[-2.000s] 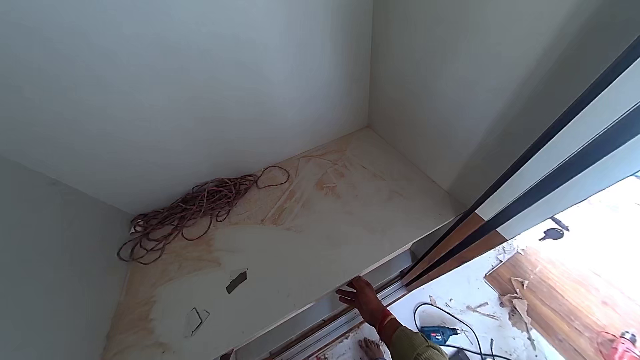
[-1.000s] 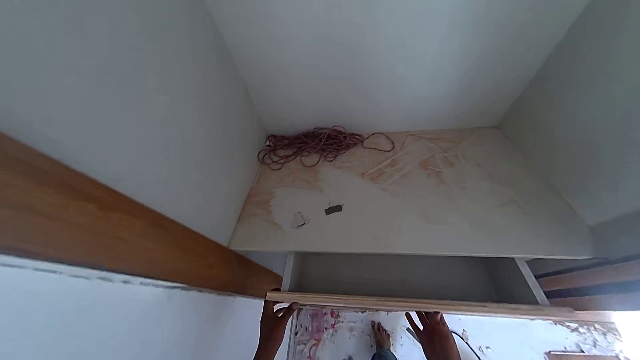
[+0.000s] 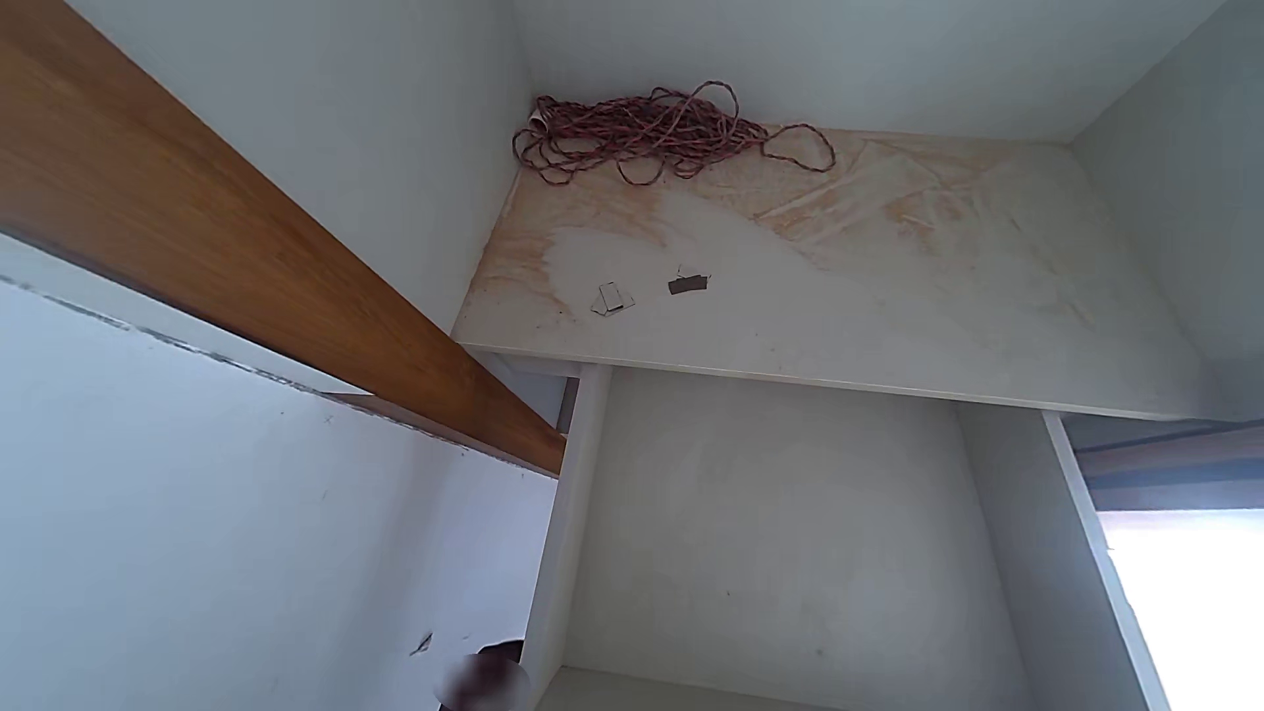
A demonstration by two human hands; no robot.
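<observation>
A white drawer (image 3: 800, 533) stands pulled far out from under a white shelf board (image 3: 839, 306), its inside facing up into view. At the bottom edge, beside the drawer's left side panel, a blurred dark shape appears to be my left hand (image 3: 484, 683); its fingers and grip cannot be made out. My right hand is out of view. On the shelf board lie a tangled bundle of dark red twisted cord (image 3: 671, 133), a small dark flat scrap (image 3: 688, 284) and a pale scrap (image 3: 612, 297).
White walls enclose the shelf at the back and sides. A brown wooden strip (image 3: 267, 237) runs diagonally along the left, beside a white wall surface (image 3: 197, 474). Right of the drawer are dark horizontal rails (image 3: 1175, 464) and a bright area.
The drawer has come much farther out from beneath the shelf. Both hands were at its front edge a second ago; my right hand has since left the view.
</observation>
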